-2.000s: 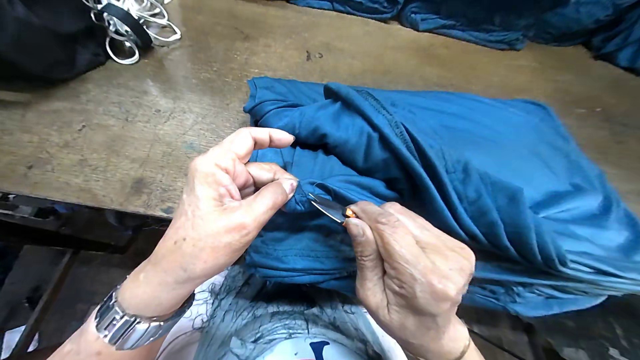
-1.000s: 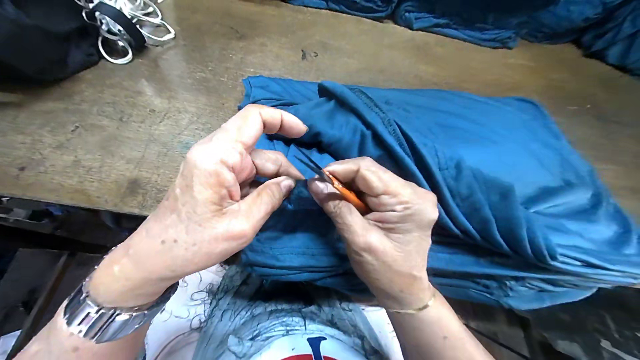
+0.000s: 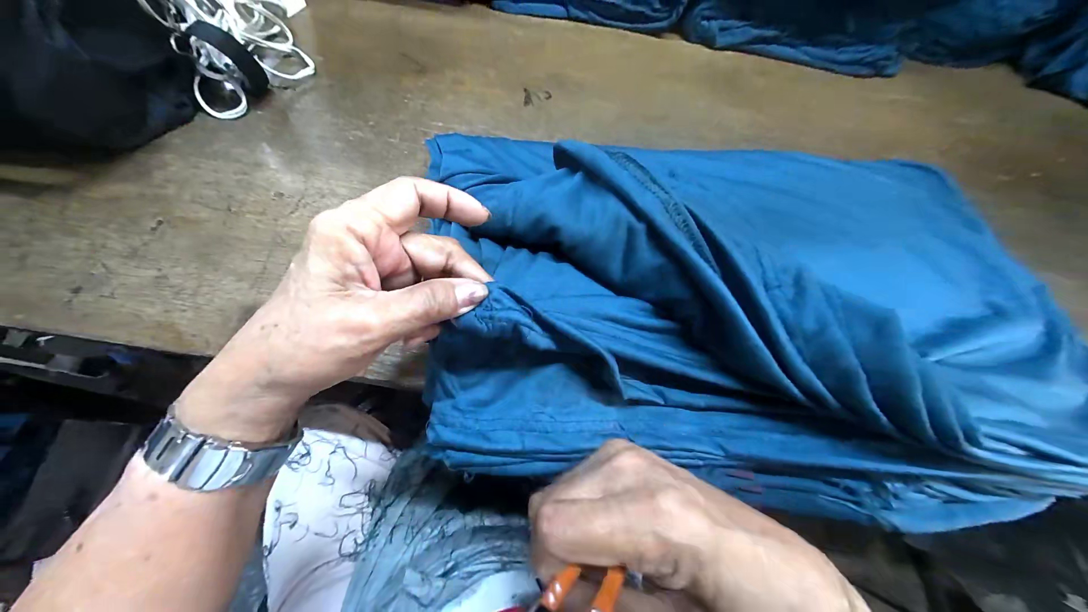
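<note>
A pile of blue knit fabric (image 3: 816, 221) lies on the wooden table, its upper layers folded back in creases along a dark seam. Between thumb and finger, my left hand (image 3: 374, 289) pinches a gathered edge of the cloth near the pile's left side; the index finger is raised. My right hand (image 3: 646, 527) is low at the front, over my lap, closed around small snips with orange handles (image 3: 605, 588). Only part of the snips shows; their blades are largely hidden.
More dark blue fabric (image 3: 790, 38) lies along the table's far edge. At the back left are a black cloth item (image 3: 85, 76) and a tangle of white cord (image 3: 276, 64) with a black band. The wooden table's (image 3: 212, 221) front edge runs by my left forearm.
My right hand has moved from beside my left fingertips down toward my lap, still with the snips. My left hand keeps its pinch at the fabric.
</note>
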